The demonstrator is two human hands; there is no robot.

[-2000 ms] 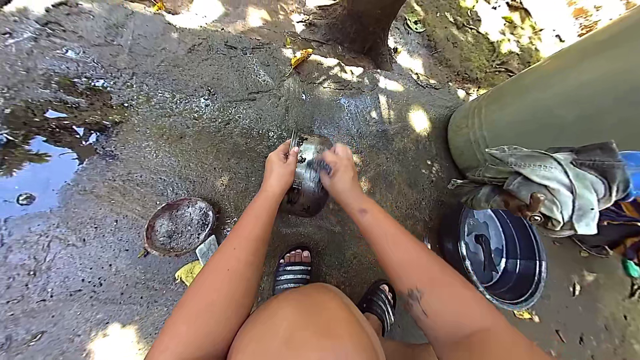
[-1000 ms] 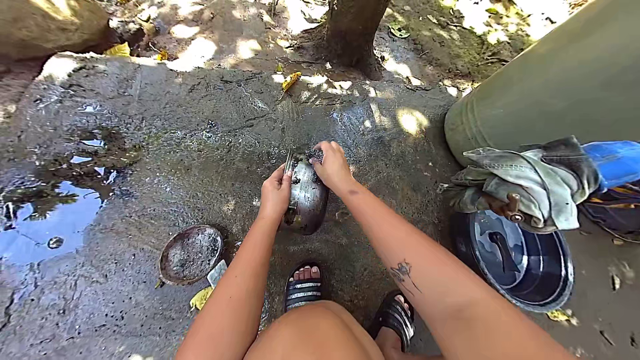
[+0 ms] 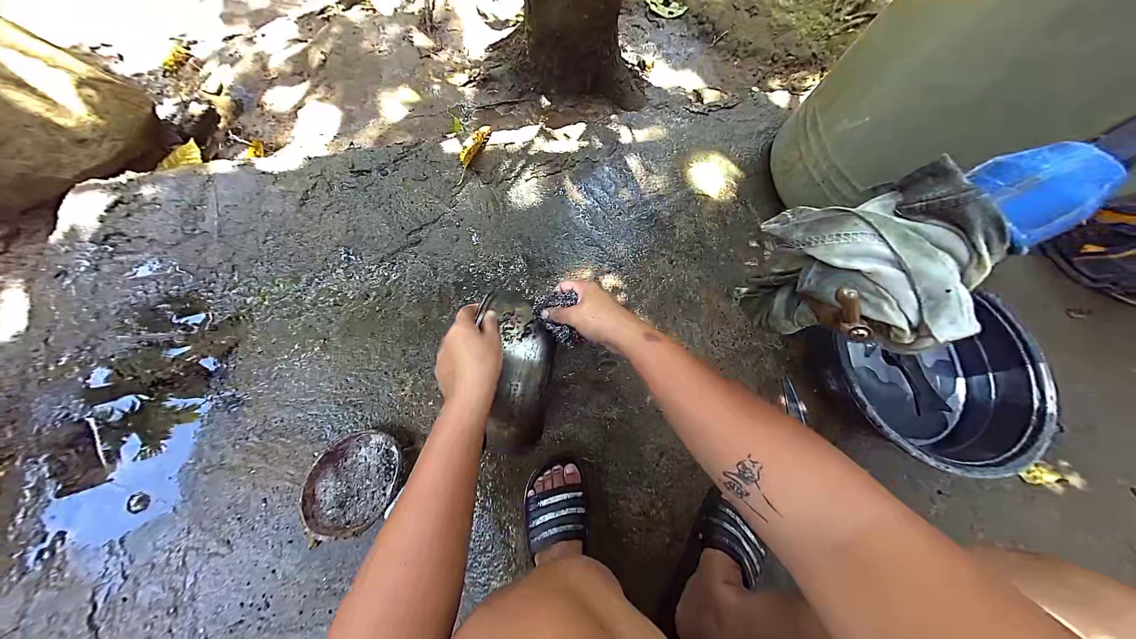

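A sooty metal pot (image 3: 522,377) stands tilted on its side above the wet concrete, in front of my feet. My left hand (image 3: 470,355) grips its rim or a thin metal handle at the upper left. Pinched in my right hand (image 3: 590,312) is a dark scouring pad (image 3: 559,317), which touches the pot's upper right edge. The pot's opening is not clearly visible. Left of my left forearm, a shallow round bowl (image 3: 352,484) holds grey, ash-like powder.
At right, a black basin (image 3: 994,382) holds water and a dark object. Crumpled cloth (image 3: 896,257) hangs by a blue item (image 3: 1047,186), near a large green-grey container (image 3: 958,89). A tree trunk (image 3: 575,44) is ahead, a boulder (image 3: 71,106) at far left, a puddle (image 3: 133,470) below it.
My right hand has moved from the pot's side, where it was two seconds ago, to its upper right edge. My left hand keeps its hold. The view has shifted.
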